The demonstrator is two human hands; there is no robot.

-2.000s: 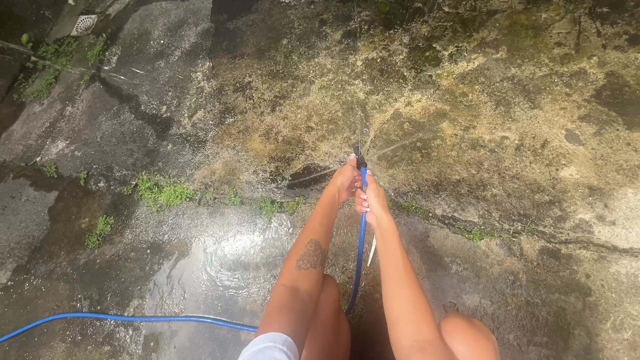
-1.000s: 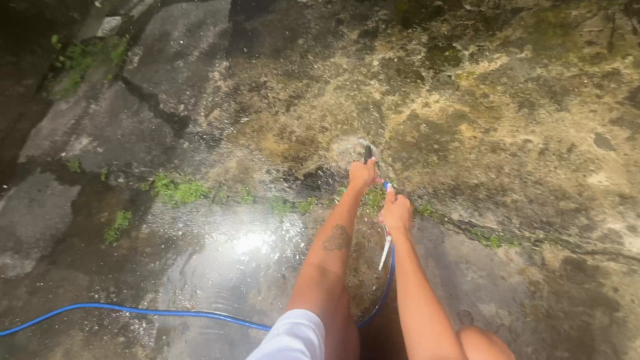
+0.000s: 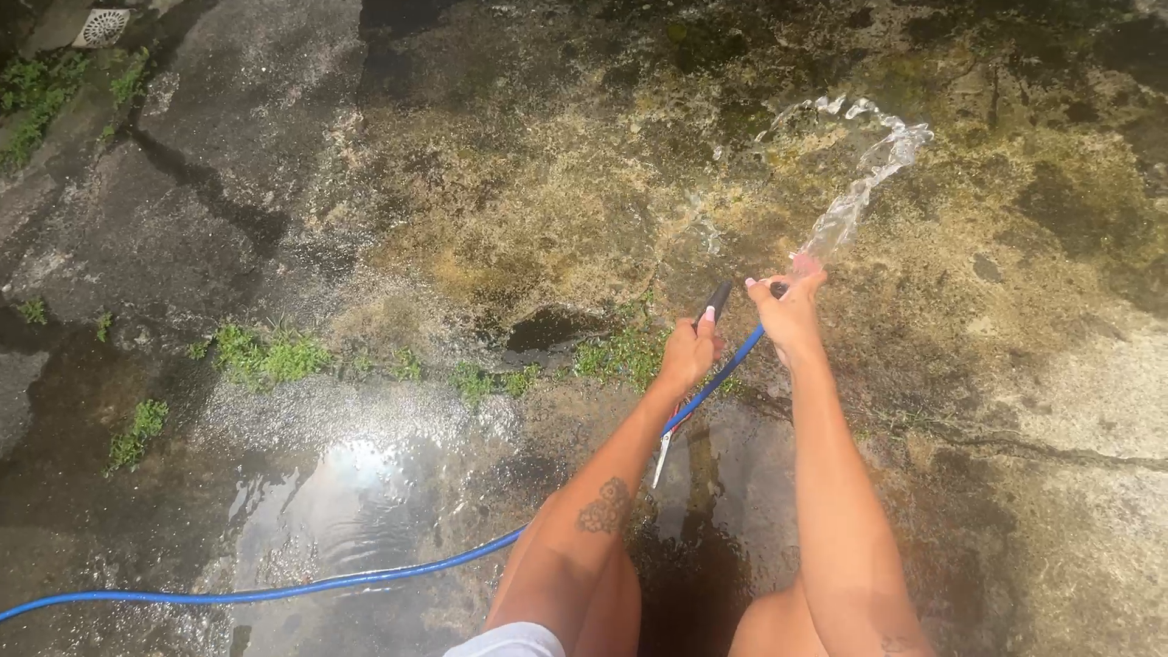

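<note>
My left hand grips a dark nozzle-like piece that points up and away. To its right, my right hand is closed around the end of a blue garden hose, by a black fitting. A stream of water shoots from the hose end and curls to the left. The hose runs down under my left forearm and off to the lower left. Below my left hand, a pair of scissors is partly hidden by the hose and arm.
Wet, stained concrete spreads all around, with a puddle at the lower left. Small green weeds grow along a crack across the middle. A drain grate lies at the top left. My bent knees show at the bottom.
My hands were together on the hose end two seconds ago and are now apart, the dark piece in my left hand. Thin sprays have given way to one thick stream of water.
</note>
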